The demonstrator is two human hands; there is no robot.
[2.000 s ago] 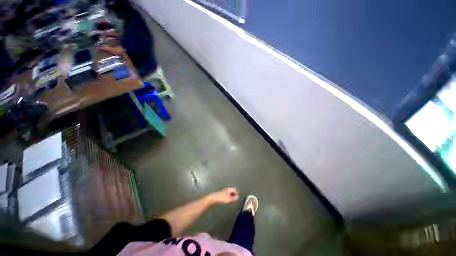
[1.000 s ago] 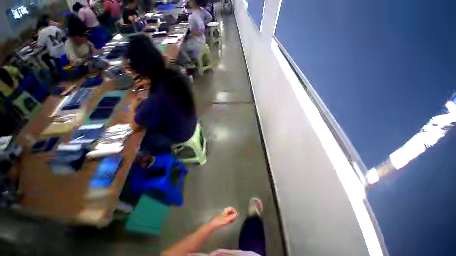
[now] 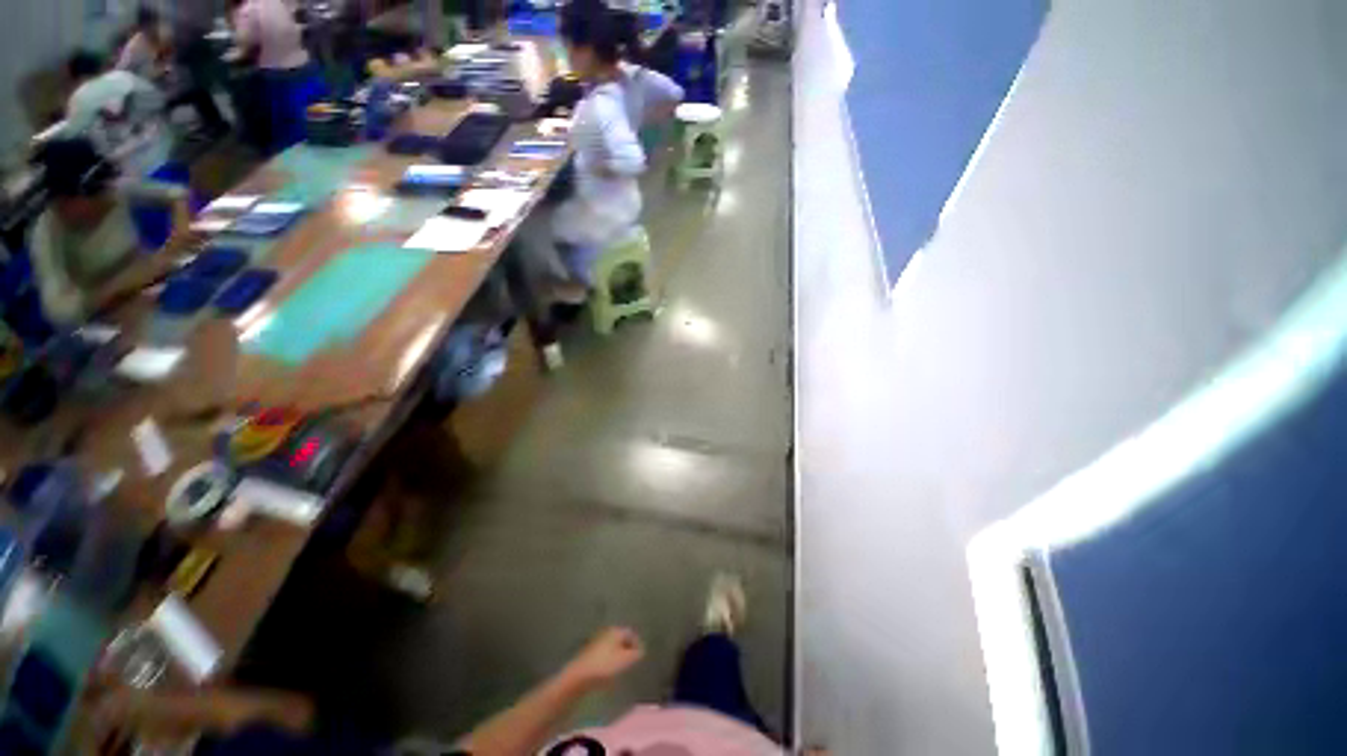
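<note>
My left hand [image 3: 609, 653] hangs low in front of me over the grey floor, at the bottom centre. It is small and a little blurred; its fingers look curled and nothing shows in it. My right hand is not clearly in view. The long brown bench [image 3: 414, 332] runs away from me on the left. A teal mat [image 3: 343, 300] lies flat on it, with dark blue pieces [image 3: 217, 278] to its left and white sheets [image 3: 446, 232] beyond it.
The aisle floor [image 3: 672, 443] runs between the bench and a white wall [image 3: 886, 428]. A person in light clothes [image 3: 606, 148] is by a pale green stool [image 3: 624, 284]. A blurred forearm [image 3: 222, 709] reaches in at lower left. A white tape roll [image 3: 198, 493] lies on the near bench.
The view has moved forward along the aisle. The dark-clothed seated person and blue stool have left the view. The person in light clothes looks nearer. My left hand remains low.
</note>
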